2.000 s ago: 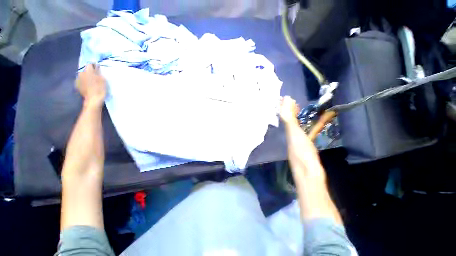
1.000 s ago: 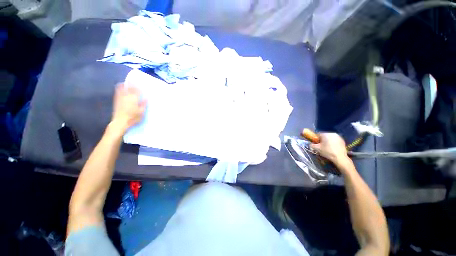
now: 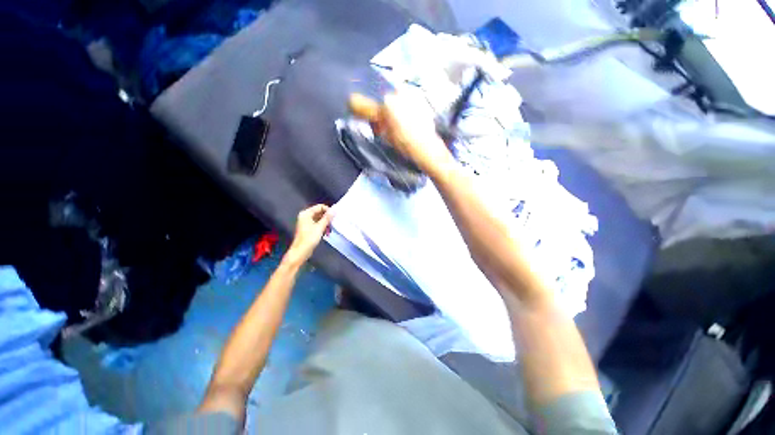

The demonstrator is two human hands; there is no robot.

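The pale blue shirt (image 3: 442,263) lies on the dark grey padded table (image 3: 297,161), its flat part near my body, glaring white in places. My right hand (image 3: 408,127) is closed on the orange-brown handle of the steam iron (image 3: 374,153), blurred, at the shirt's left end. The iron's sole is hidden, so I cannot tell whether it touches the cloth. My left hand (image 3: 313,224) pinches the shirt's near left corner at the table's front edge. A crumpled light cloth heap (image 3: 544,195) lies behind the flat part.
A black rectangle (image 3: 249,144) with a white cord lies on the table's left part. A small dark blue box (image 3: 497,37) is behind the heap. A hose (image 3: 586,46) runs across the back. Light blue cloth (image 3: 34,357) hangs at the lower left. A red item (image 3: 265,246) is below the table edge.
The view has turned to the left. My right hand has carried the iron from the table's right side to the shirt's left end. My left hand has moved to the shirt's near corner.
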